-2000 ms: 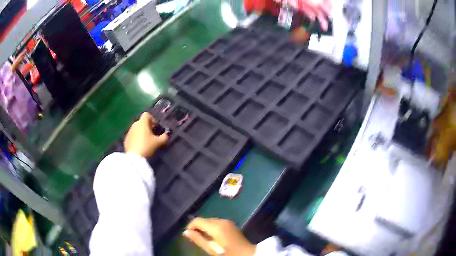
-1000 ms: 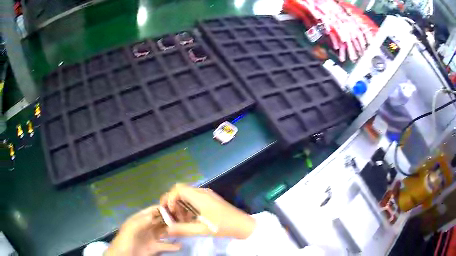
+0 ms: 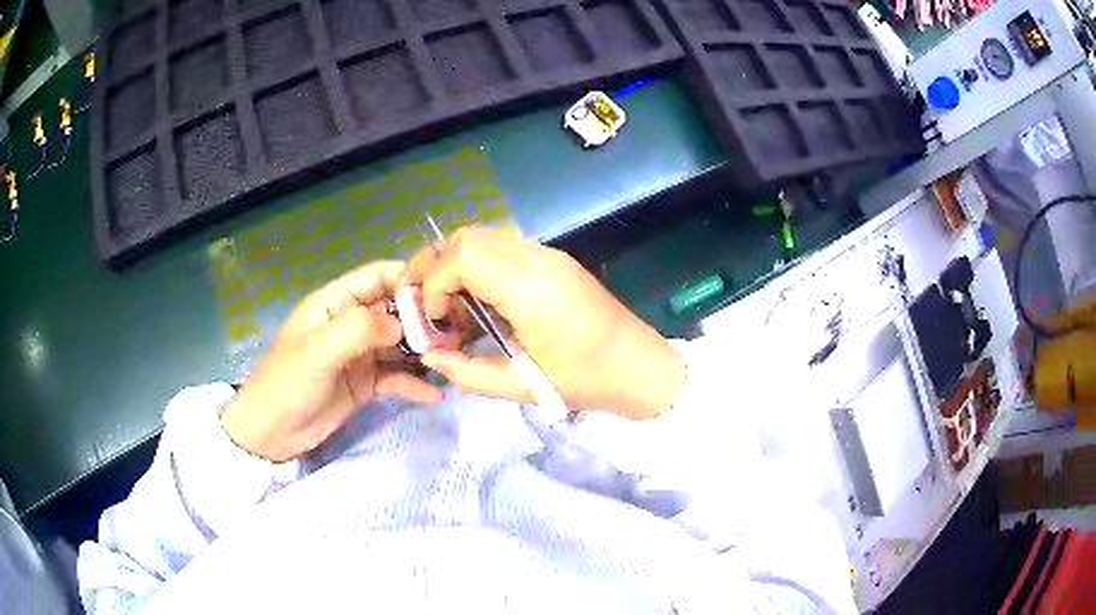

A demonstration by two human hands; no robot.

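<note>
My left hand (image 3: 319, 354) and my right hand (image 3: 547, 315) meet in front of my body. A watch case (image 3: 418, 322) with a whitish-pink rim and dark parts is held on edge between the fingers of both hands. My right hand also holds slim tweezers (image 3: 490, 323), prongs pointing up and left, pale handle end toward the wrist. The fingers hide much of the case. Another watch case (image 3: 595, 119) with a white rim and yellow inside lies on the green bench.
Black foam trays (image 3: 331, 87) lie across the back. A yellow-gold grid of pieces (image 3: 349, 228) lies flat beyond my hands. Spare flex parts (image 3: 39, 126) are at left. The white press base (image 3: 841, 360), brown nest (image 3: 971, 415), gauge and blue knob (image 3: 943, 93) are at right.
My left hand has come from the foam tray to my right hand, and both now hold the case closer together. The view has tilted down, so the trays sit higher.
</note>
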